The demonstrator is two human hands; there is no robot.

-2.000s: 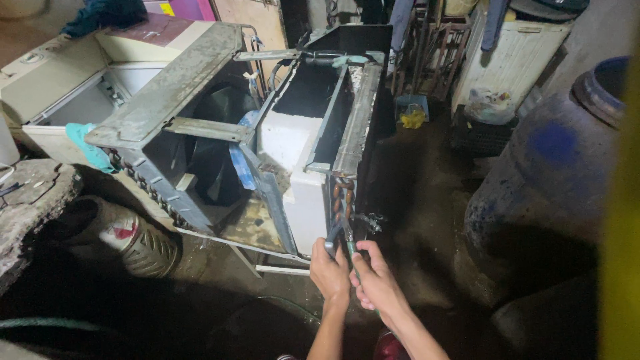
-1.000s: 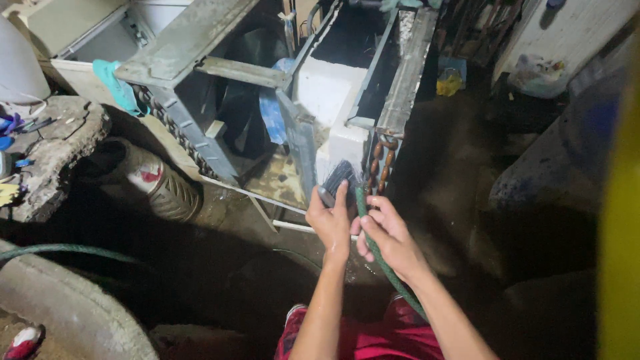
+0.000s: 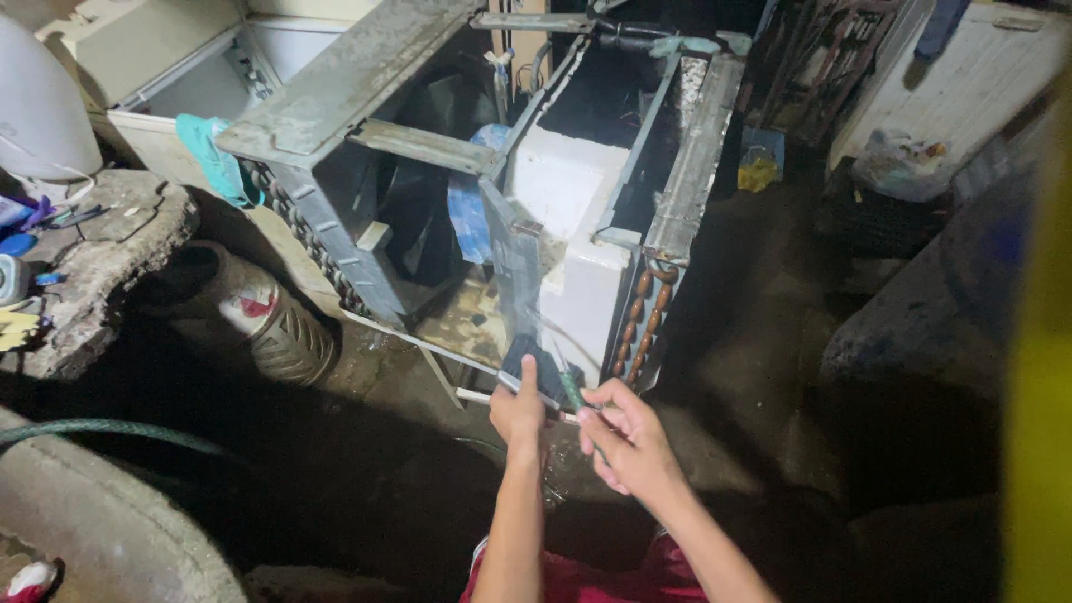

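Note:
A metal air conditioner chassis (image 3: 310, 92) stands on a light frame, its inside exposed. At its near side my left hand (image 3: 521, 410) holds a brush (image 3: 538, 366) with dark bristles against the grey upright panel (image 3: 515, 268). Just right of it, my right hand (image 3: 624, 431) grips the end of a green hose (image 3: 571, 390), and water sprays from it toward the panel and brush. White foam housing (image 3: 574, 184) fills the middle of the unit. Brown-coated coil bends (image 3: 641, 322) show at its right, below the finned coil's metal edge (image 3: 691, 167).
A broken concrete slab (image 3: 100, 251) with small items lies left. Below it are a woven-patterned plastic basket (image 3: 293, 339) and a concrete basin rim (image 3: 109, 494). A teal cloth (image 3: 209, 159) hangs behind. A large drum (image 3: 938, 285) stands right, near a plastic bag (image 3: 900, 163).
Both hands have moved from the coil bends at the right leftward to the grey upright panel, with the brush and hose still held. The view has shifted.

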